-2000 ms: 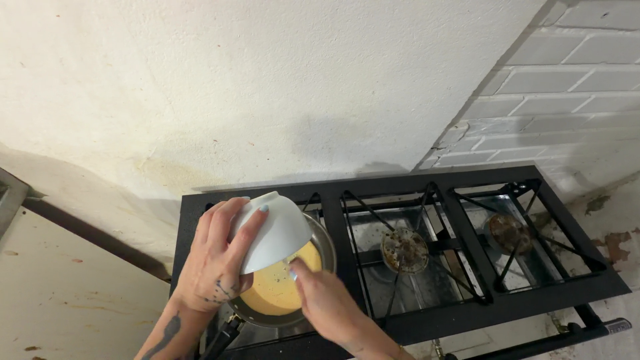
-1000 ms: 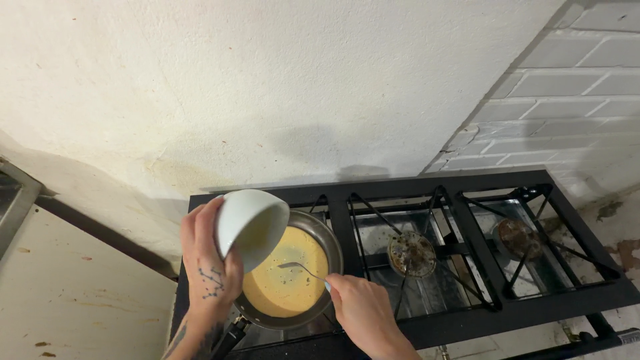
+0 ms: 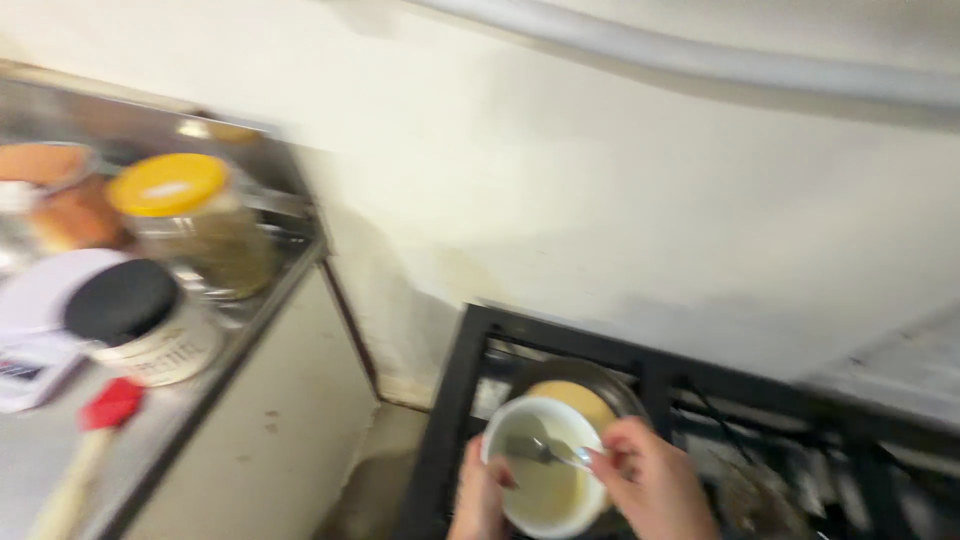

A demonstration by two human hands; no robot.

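Observation:
A white bowl with a thin film of yellowish residue inside is held by my left hand at its left rim, thumb over the edge. Between its thumb and fingers my right hand grips a metal spoon, whose head is inside the bowl. Behind and partly beneath the bowl, a frying pan with yellow batter-like liquid sits on the left part of the black gas stove. The bowl hides much of the pan. Motion blurs the view.
A metal counter stands left of the stove, across a gap. On it are a yellow-lidded jar, a black-lidded container, a pale kitchen scale, an orange-filled container and a red-headed brush or spatula. A wall rises behind.
The bowl was tipped over the pan and is now more upright, its inside showing. The spoon has gone from the pan into the bowl. The view has swung left, bringing the counter in.

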